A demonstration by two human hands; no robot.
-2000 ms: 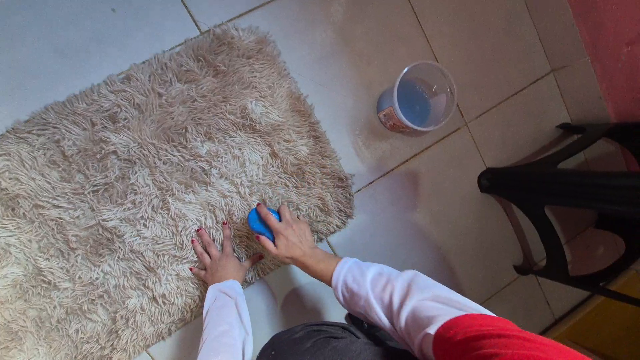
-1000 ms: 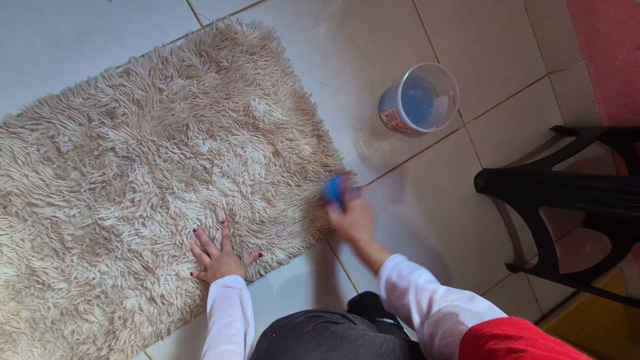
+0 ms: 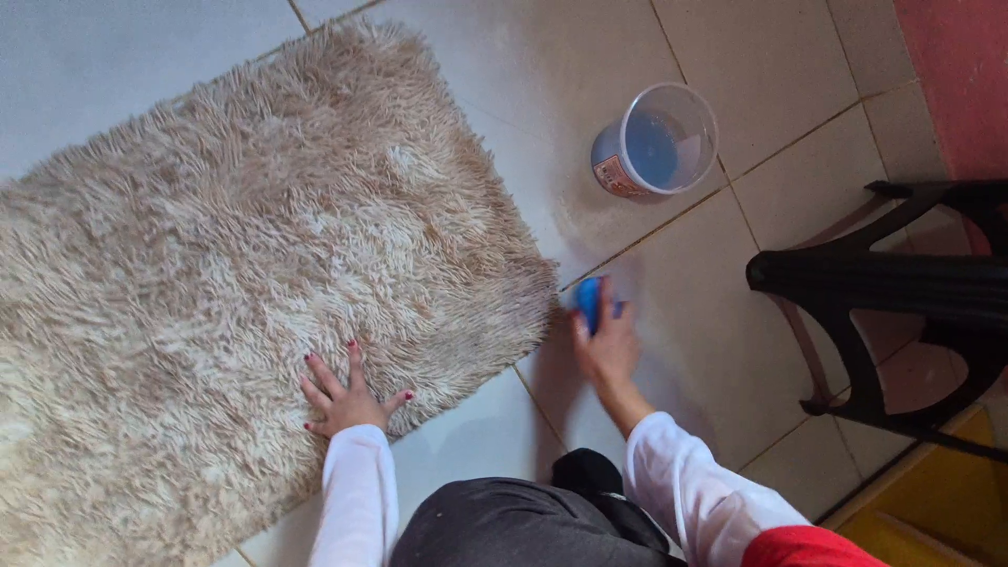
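A shaggy beige rug [image 3: 260,236] lies on the tiled floor and fills the left part of the head view. Flat on its lower edge rests my left hand [image 3: 350,405], fingers spread, holding nothing. My right hand [image 3: 610,339] grips a blue brush or scrubber [image 3: 587,305], slightly blurred, just off the rug's right corner. The side of this tool that faces the rug is hard to make out. Beyond it, a clear plastic tub [image 3: 655,140] holds blue liquid and bears a label.
At the right is a piece of black plastic furniture [image 3: 906,283], perhaps a stool on its side. A red wall [image 3: 957,87] rises at the upper right, and a yellow object [image 3: 933,488] shows at the lower right. My knee and dark shoe are at the bottom.
My right hand, with the blue tool, has moved right from on the rug to past its corner. The pile near that corner looks flatter. My left hand stays put.
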